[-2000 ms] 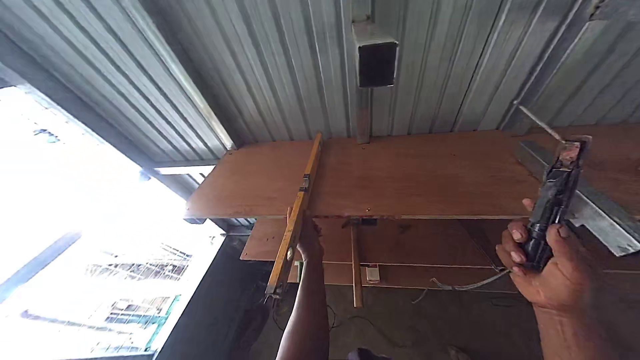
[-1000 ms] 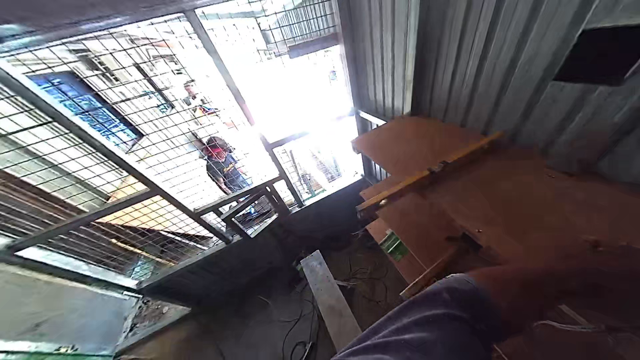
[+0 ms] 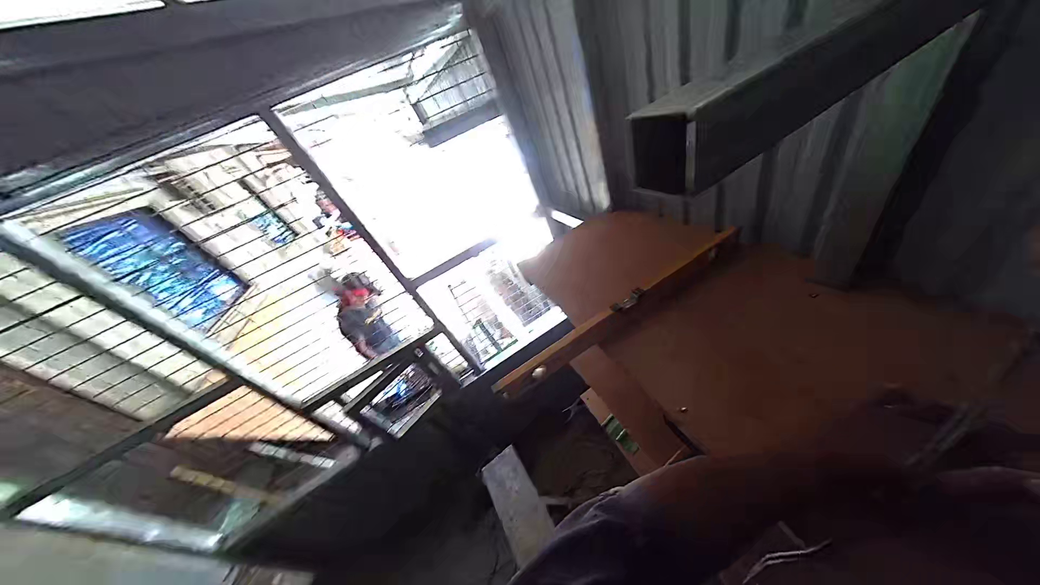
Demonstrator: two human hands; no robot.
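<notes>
A forearm with a dark sleeve (image 3: 634,528) comes in along the bottom, probably my left, reaching right over the brown wooden board (image 3: 756,341). My left hand (image 3: 910,431) is lost in deep shadow near the board's lower right, so its fingers and anything in them cannot be made out. My right hand does not show clearly. A yellow bar-shaped tool, seemingly a spirit level (image 3: 585,331), lies slantwise across the board, its near end jutting past the edge. Under the board's edge is a second brown board (image 3: 630,406).
A square metal tube (image 3: 780,97) juts out at upper right, before the corrugated metal wall (image 3: 723,49). Wire mesh in a metal frame (image 3: 349,219) fills the left; beyond it is a person (image 3: 366,317). A pale plank (image 3: 517,504) lies low, near the bottom centre.
The view has swung far left toward the mesh. Two seconds ago my left hand was at the yellow bar and my right held a black tool; neither grip shows now.
</notes>
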